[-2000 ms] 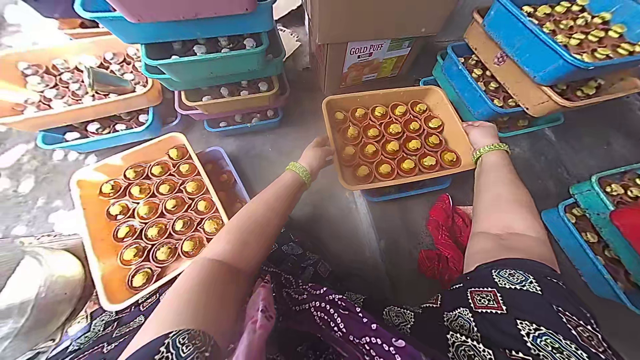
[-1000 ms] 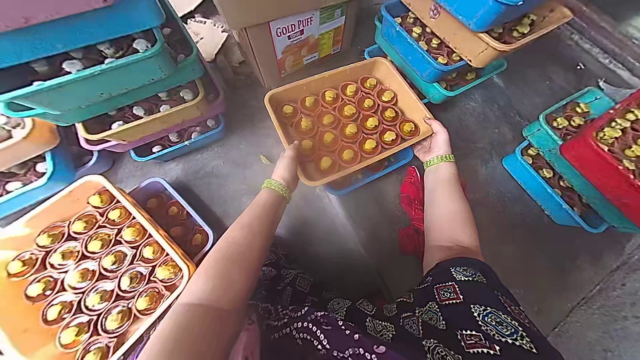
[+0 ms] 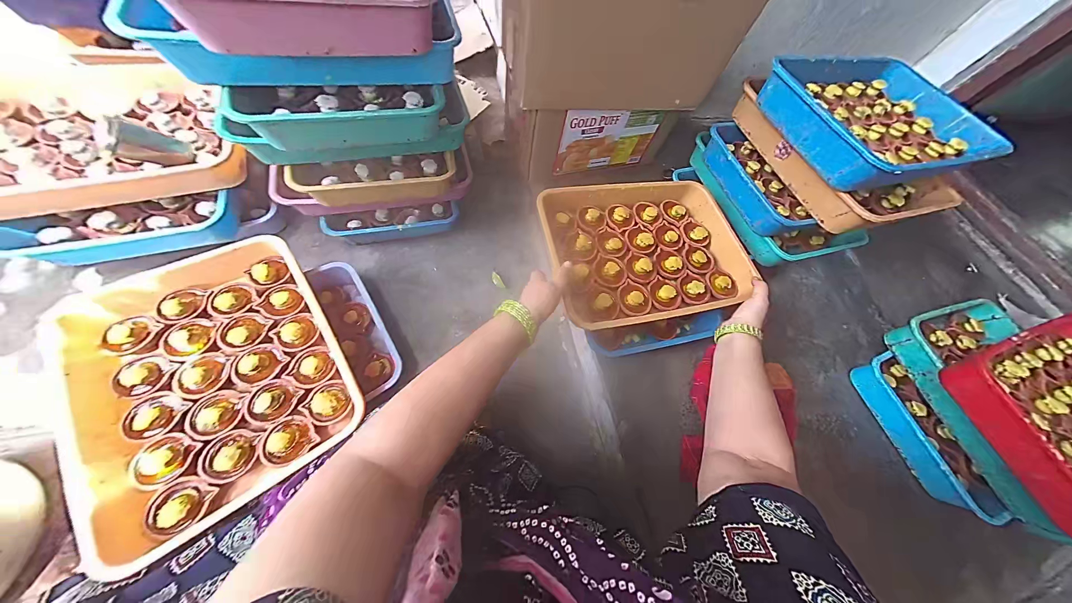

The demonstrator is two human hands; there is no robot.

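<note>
An orange plastic tray holds rows of small clay cups with yellow tops. It sits on a blue tray that shows below its near edge. My left hand is at its left rim, thumb on the side; whether the fingers grip it is hard to tell. My right hand holds the near right corner. Another orange tray, with cups filled with something glossy and yellow-centred, lies at the left near my lap, beside a lavender tray of similar cups.
Stacked plastic trays with white-topped cups stand at the back left. More stacks rise at the back right, and a red tray tops another at the right. Cardboard boxes stand behind. Red cloth lies by my right forearm.
Both hands remain at the orange tray, and it stays above the blue one. The view has shifted slightly.
</note>
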